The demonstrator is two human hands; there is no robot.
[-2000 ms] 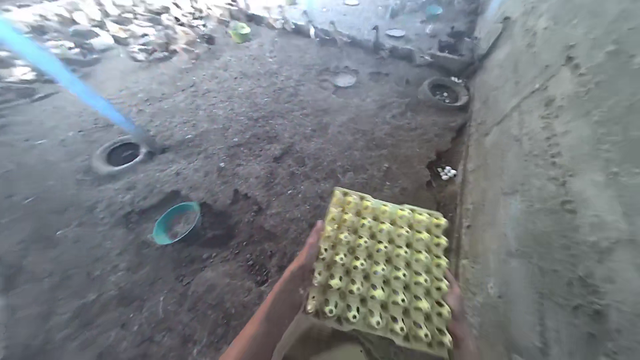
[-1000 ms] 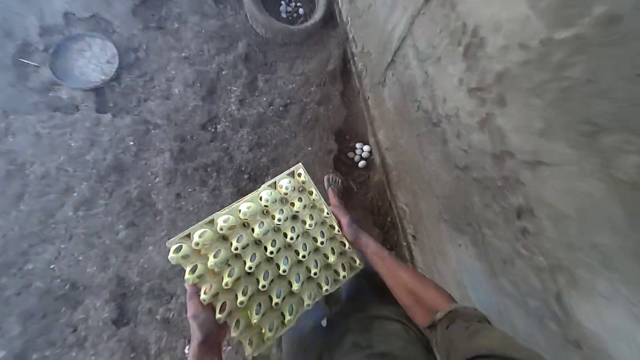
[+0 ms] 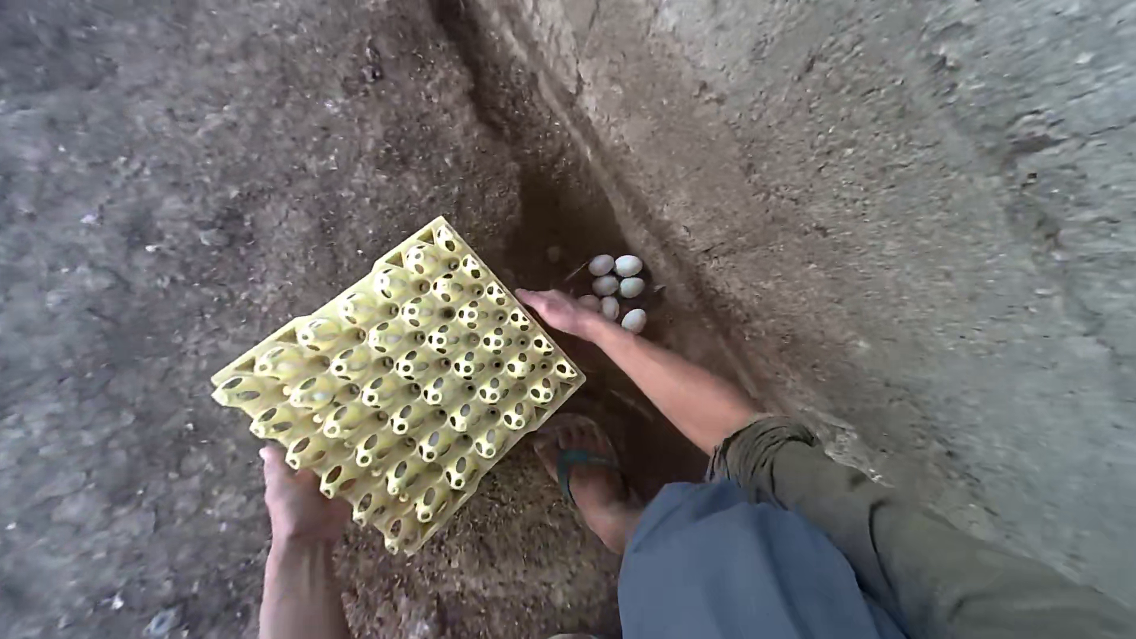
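A pale yellow plastic egg tray is held tilted over the dirt floor, its cups showing no eggs. My left hand grips its lower left edge, the fingers hidden beneath. At the tray's right edge is my right hand, its fingertips meeting the rim; whether it still bears on the tray is hard to tell. Just beyond that hand, a cluster of several whitish eggs lies in a dark hollow of the soil beside the wall. The hand and wrist partly cover the lower eggs.
A rough concrete wall rises along the right side, meeting the uneven dirt floor. My sandaled foot stands below the eggs, near the tray's lower right edge. My knee in blue-grey cloth is at the bottom.
The view has moved down and closer to the eggs by the wall. The teal bowl and the tires have left view. The tray remains in hand, now with its right corner near the eggs.
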